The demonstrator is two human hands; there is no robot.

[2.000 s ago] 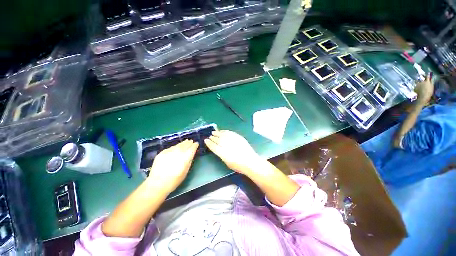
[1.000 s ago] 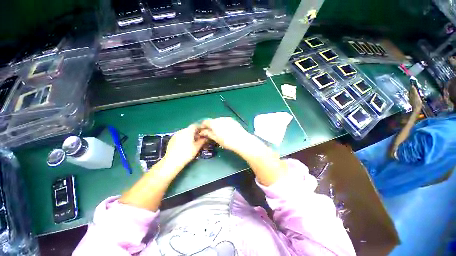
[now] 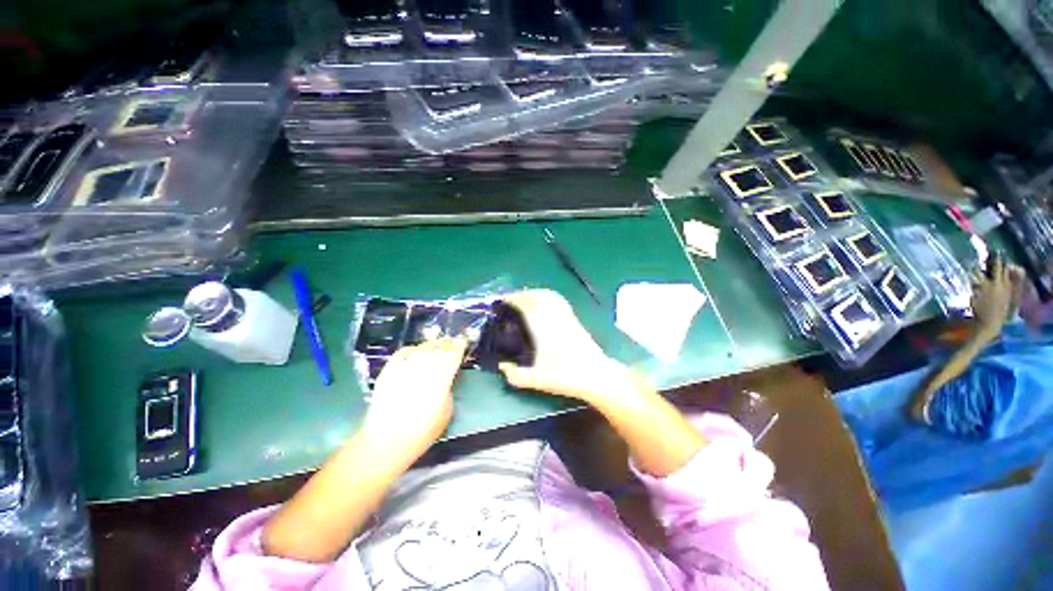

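The short clear tray [image 3: 361,346] lies on the green bench in front of me, with several dark squarish parts [image 3: 385,324] in its row. My right hand [image 3: 557,344] holds a dark part [image 3: 505,336] at the tray's right end, thumb below and fingers above. My left hand [image 3: 416,387] is over the tray's front edge, its fingertips close to the dark part. Whether they grip anything is hidden. A black phone-like device front [image 3: 167,425] lies at the left of the bench.
A white bottle [image 3: 256,329] with open lid and a blue pen [image 3: 311,327] are left. Tweezers [image 3: 573,266] and a white cloth [image 3: 659,318] are right. Blister trays are stacked behind; another [image 3: 822,268] lies beyond the post [image 3: 739,104]. A person's hand [image 3: 991,303] is far right.
My hands were both over the tray, then came together above it. They are now apart, the right one showing a dark part. The view has shifted, moving the bench items rightward in the picture.
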